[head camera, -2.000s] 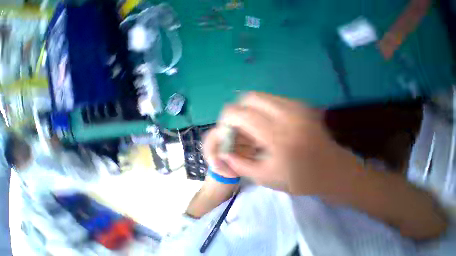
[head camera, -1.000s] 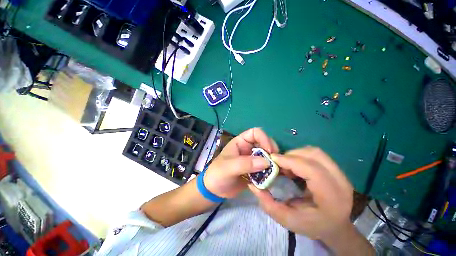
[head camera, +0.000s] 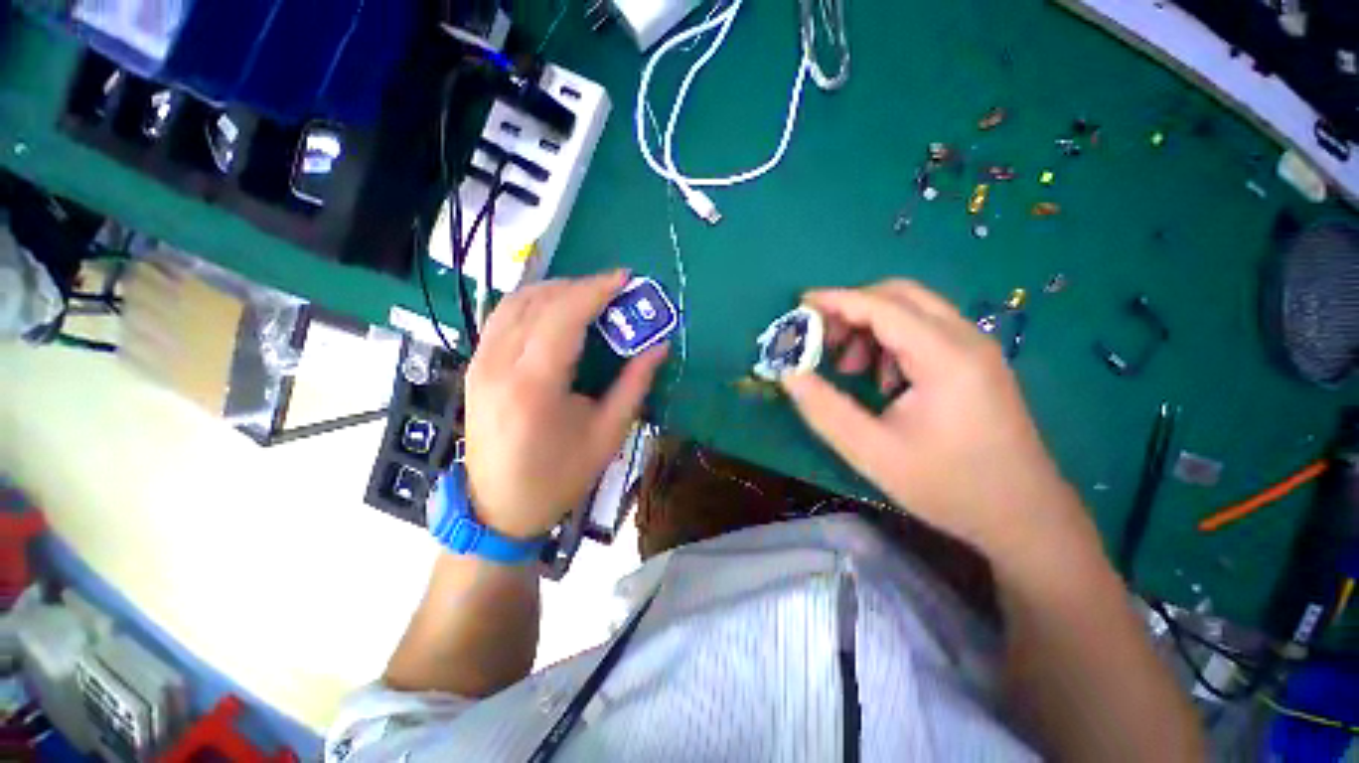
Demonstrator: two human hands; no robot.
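Note:
The smartwatch case (head camera: 789,344), a pale rounded frame with dark parts inside, is pinched by its right side between thumb and fingers of my right hand (head camera: 932,410), above the mat's front edge. A small yellowish piece shows just below it. A second smartwatch (head camera: 638,316), with dark face, white marks and pale rim, is at the left on the mat beside a thin wire. My left hand (head camera: 537,403) is around it, index fingertip at its upper edge and thumb at its lower edge; whether they grip it I cannot tell.
Green mat (head camera: 850,239) with a white USB cable (head camera: 648,127) and tiny parts (head camera: 979,195). Power strip (head camera: 522,194) at upper left. My left hand partly covers the parts tray (head camera: 400,462). Tweezers (head camera: 1151,485), orange stick (head camera: 1264,496) and dark round dish (head camera: 1319,313) are at right.
My left hand has let go of the smartwatch case and moved left and up to the second smartwatch. My right hand has moved up with the case. The camera view has shifted slightly.

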